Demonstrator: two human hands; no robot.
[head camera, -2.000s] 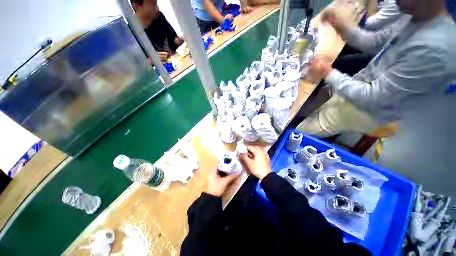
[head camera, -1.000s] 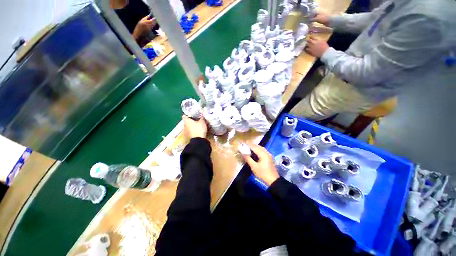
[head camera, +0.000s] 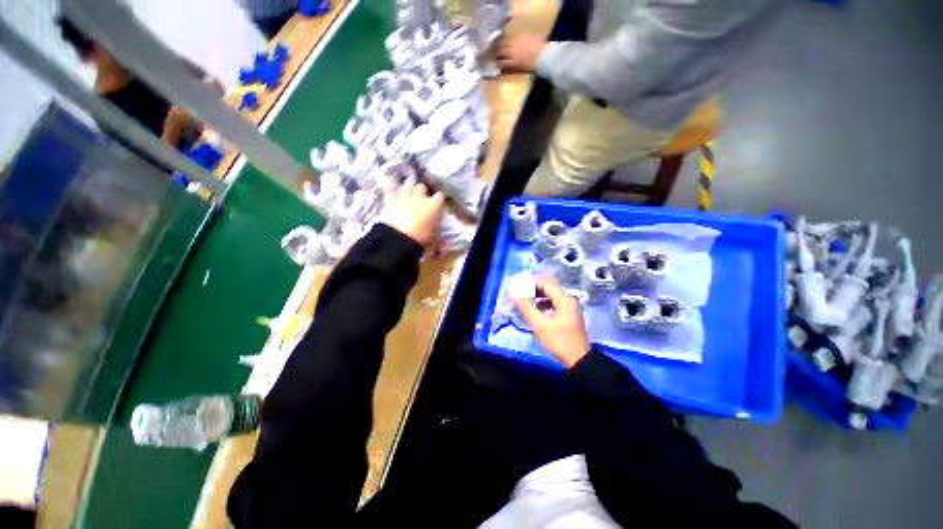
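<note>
Grey-white sleeve parts (head camera: 388, 129) stand clustered on the bench. My left hand (head camera: 414, 217) is at the near side of this cluster, its fingers bent over the parts; whether it grips one is hidden. One sleeve part (head camera: 302, 245) stands at the cluster's belt-side corner, apart from my hand. My right hand (head camera: 556, 318) is over the left part of the blue tray (head camera: 750, 341), closed on a small white glue bottle (head camera: 523, 285). Several sleeve parts (head camera: 633, 310) stand upright in the tray on a pale liner sheet (head camera: 677, 346).
A water bottle (head camera: 196, 422) lies at the bench's belt side, over the green belt (head camera: 248, 248). Metal posts (head camera: 176, 88) rise beyond the belt. A seated person in grey (head camera: 631, 72) works at the far right of the bench. A floor bin (head camera: 863, 398) holds heaped long-armed parts.
The view has turned right. My left hand has let go of the sleeve part, now at the cluster's corner, and moved onto the cluster. My right hand has moved from the bench edge over the tray.
</note>
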